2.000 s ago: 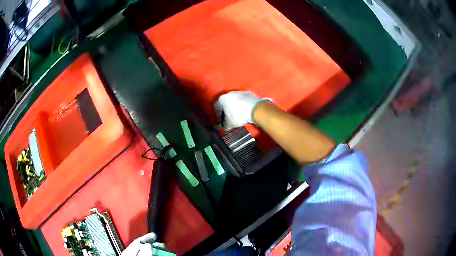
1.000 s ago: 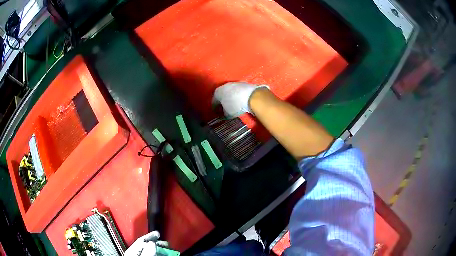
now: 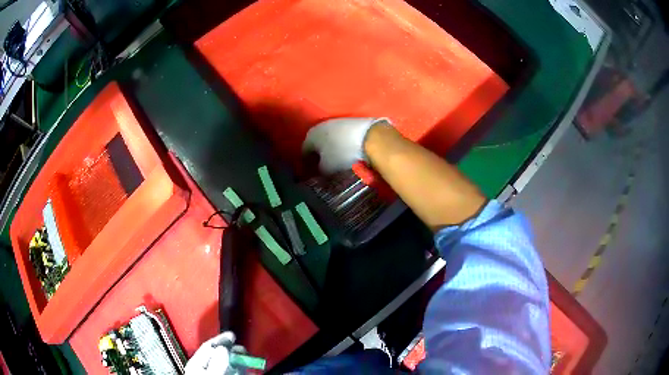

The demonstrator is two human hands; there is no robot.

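Note:
My right hand [image 3: 339,145], in a white glove, is over the near corner of the black tote, beside rows of grey metal bars [image 3: 348,199]; its fingertips are hidden, so I cannot tell whether it holds a bar. My left hand [image 3: 213,357], also gloved, is at the bottom edge, partly cut off, with a pale green strip [image 3: 248,362] at its fingers. Left of it a circuit board [image 3: 117,353] with a silver ribbed heatsink [image 3: 152,343] lies on the red foam pad [image 3: 176,275].
Several pale green strips [image 3: 269,186] and a darker grey one [image 3: 293,232] lie on the green mat. A black electric screwdriver [image 3: 230,278] lies on the pad's right side. A raised red foam fixture [image 3: 125,242] holds another board [image 3: 45,265]. Red foam [image 3: 352,66] fills the tote.
My right hand has shifted slightly left and up in view, still at the bars. The left hand keeps the strip. The view has shifted a little.

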